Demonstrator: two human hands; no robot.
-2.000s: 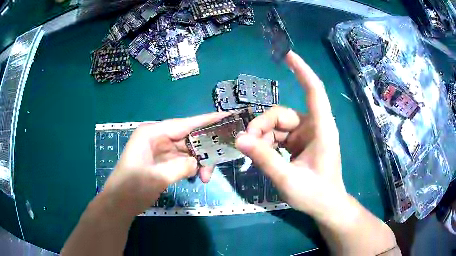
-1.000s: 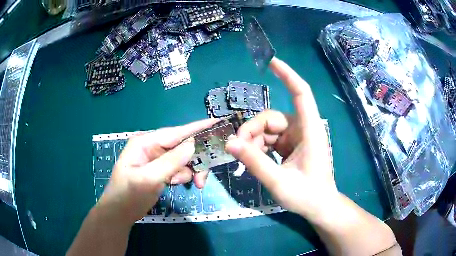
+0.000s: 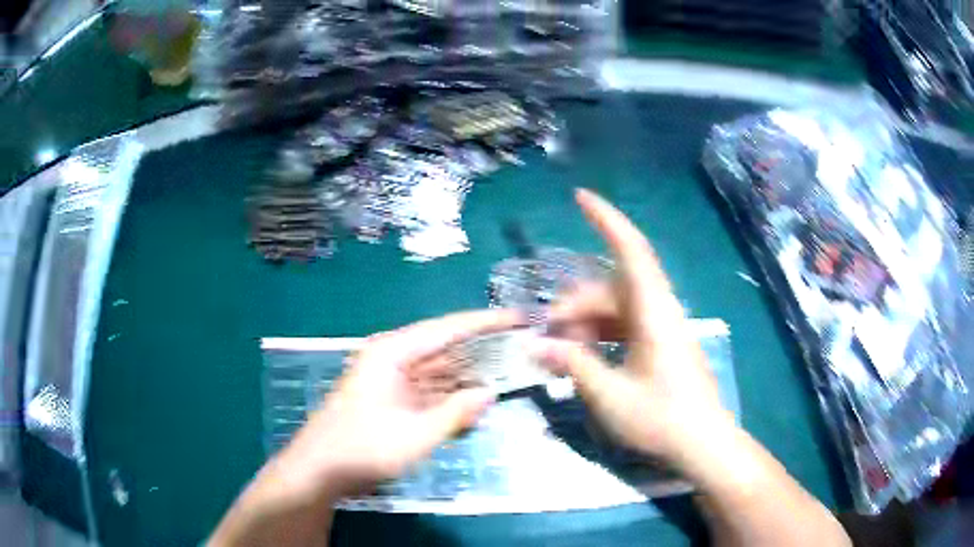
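The frame is blurred by motion. My left hand [image 3: 390, 406] holds a small circuit board [image 3: 500, 360] between thumb and fingers, above the sticker sheet. My right hand [image 3: 657, 379] is at the board's right end, thumb and bent fingers on it, index finger stretched up. A dark smear shows left of that fingertip; I cannot tell whether it is the film piece. The sticker sheet [image 3: 291, 401] lies under both hands, with glare on its lower middle. Covered boards [image 3: 521, 280] lie just beyond my hands, partly hidden by my right hand.
A loose heap of bare boards [image 3: 368, 176] lies at the far side, with a full board tray [image 3: 427, 48] behind it. A clear plastic bag of boards [image 3: 854, 310] lies at the right. Spare sheets [image 3: 64, 299] are at the left edge.
The view has tilted up, so the bench contents sit lower and the far tray shows. The dark film piece no longer shows clearly on my right index fingertip. Both hands stay at the board.
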